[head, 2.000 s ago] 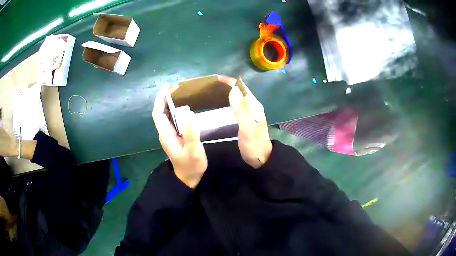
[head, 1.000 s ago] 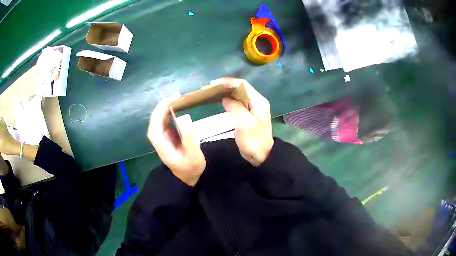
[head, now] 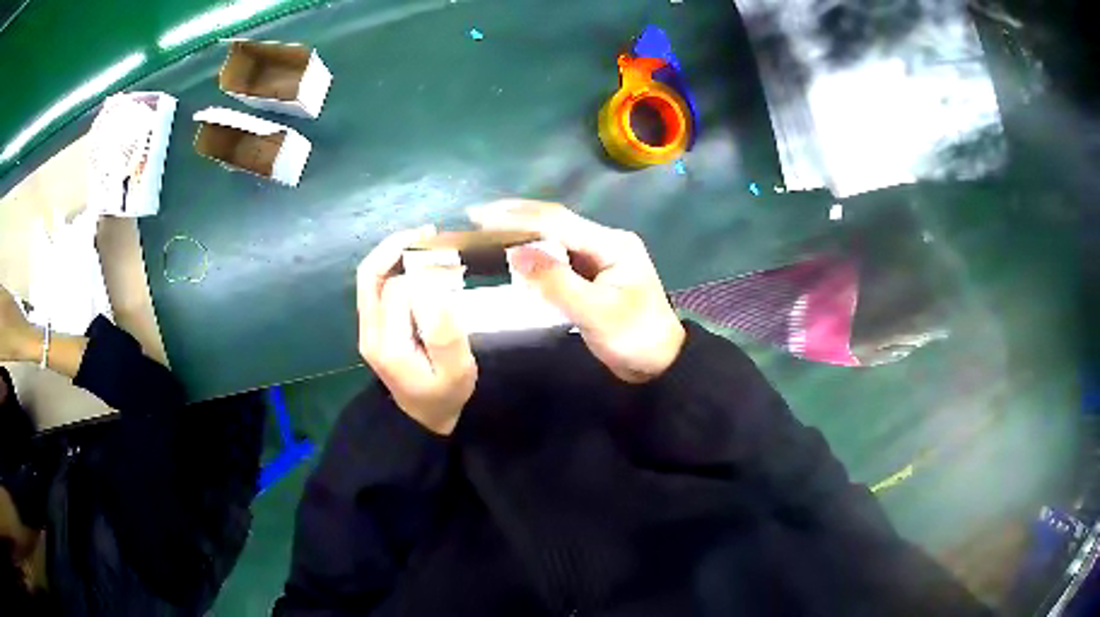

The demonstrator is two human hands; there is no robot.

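Observation:
A small folding carton [head: 507, 309], white outside and brown inside, is held between my two hands over the bench's near edge. My left hand [head: 416, 331] grips its left end, with the thumb and fingers around a white flap. My right hand [head: 603, 289] grips its right end, with the thumb on a flap near the opening. The fingers hide both ends of the carton. Two open small boxes, an upper one [head: 275, 75] and a lower one [head: 253, 147], stand on the bench at the upper left.
A tape dispenser [head: 649, 121] lies beyond my right hand. White sheets [head: 887, 103] lie at the upper right. A white tray [head: 130, 154], a pale loop [head: 186, 259] and a neighbour's hand [head: 24, 338] are at the left. A pink ribbed bag or bin [head: 820, 311] is below the right edge.
The wide opening between my hands has narrowed. My fingers and thumbs have moved inward onto the flaps, and my right hand has shifted slightly right.

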